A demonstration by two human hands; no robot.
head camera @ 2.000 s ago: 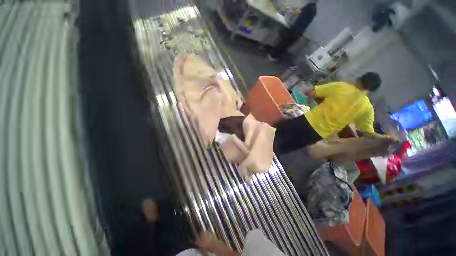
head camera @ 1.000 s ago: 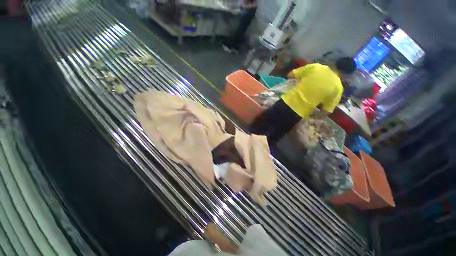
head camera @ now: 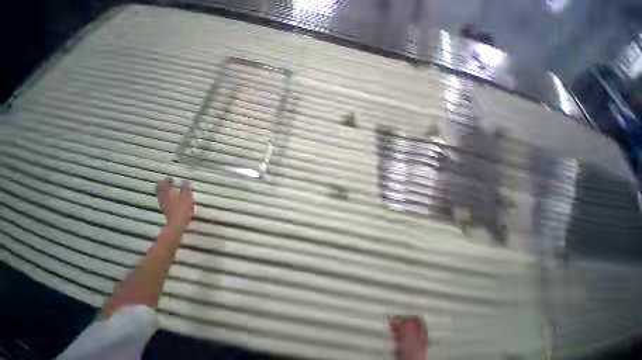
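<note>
Cream cloth (head camera: 281, 232) lies in long parallel ridges over most of the bed, with dark gaps between them. A silver rectangular slatted frame (head camera: 236, 116) rests on it, left of centre. My left hand (head camera: 176, 202) is just below the frame's near edge, fingers apart and empty, not visibly touching the frame. My right hand (head camera: 410, 336) is at the bottom edge, blurred and partly cut off; its grip is unclear. Small dark clips (head camera: 348, 118) lie on the cloth.
Shiny bare rods (head camera: 414, 176) show in a gap right of centre. Beside them is a blurred dark grey patch with small tan bits (head camera: 464, 216). A dark rail (head camera: 338, 35) runs along the far side. The right side is blurred.
The view has swung from the bare rod rack with crumpled pinkish-tan cloth and the person in yellow to the cream-covered bed. My left hand now reaches out over the cloth.
</note>
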